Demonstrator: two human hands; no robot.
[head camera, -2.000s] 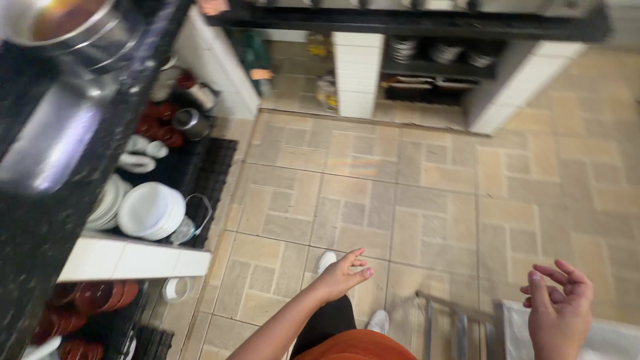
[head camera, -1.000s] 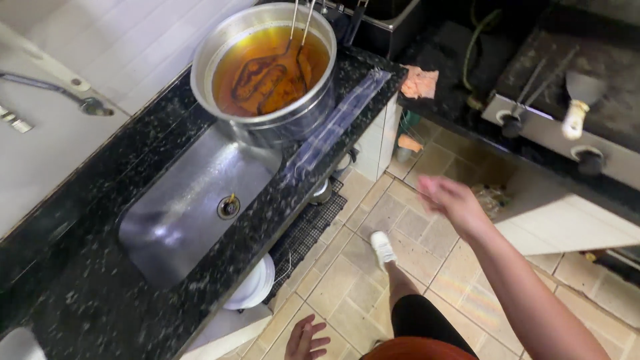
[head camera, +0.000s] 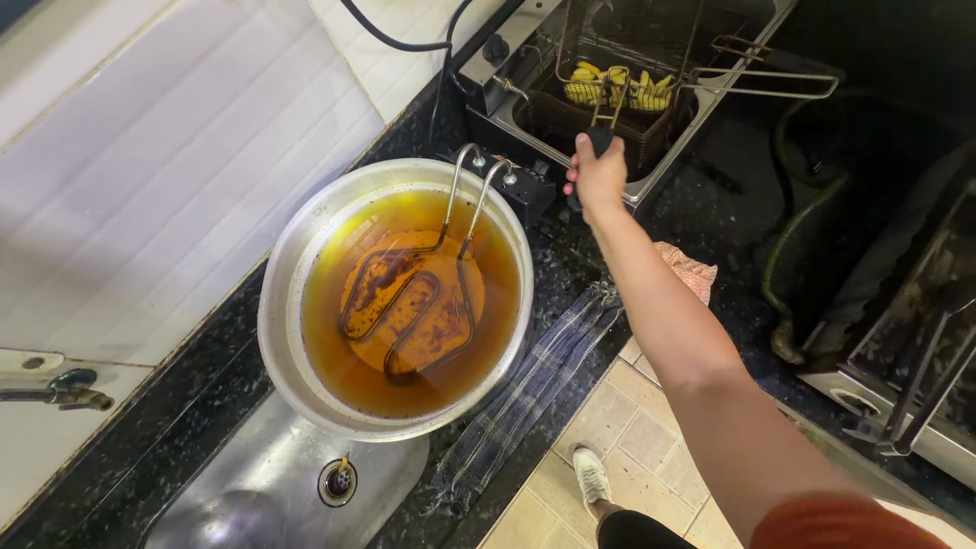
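My right hand (head camera: 598, 175) is closed around the black handle of a wire fryer basket (head camera: 656, 97). Cut potato fries (head camera: 610, 88) lie in the basket, over the dark well of a steel electric fryer (head camera: 652, 187). To the left of my hand stands a wide aluminium pot (head camera: 278, 335) of amber oil, with a looped heating element (head camera: 412, 324) sunk in it and its control box (head camera: 526, 194) at the rim. My left hand is out of view.
Below the pot is a steel sink (head camera: 252, 465) with a drain. A dark checked cloth (head camera: 526, 389) lies along the counter edge, and an orange-white cloth (head camera: 690, 271) lies beyond my forearm. A second basket handle (head camera: 762, 82) sticks out right. A griddle (head camera: 915, 366) stands at the right.
The view has moved in to the pot and fryer. My right hand, free a second ago, now grips the basket handle. My left hand has gone out of view.
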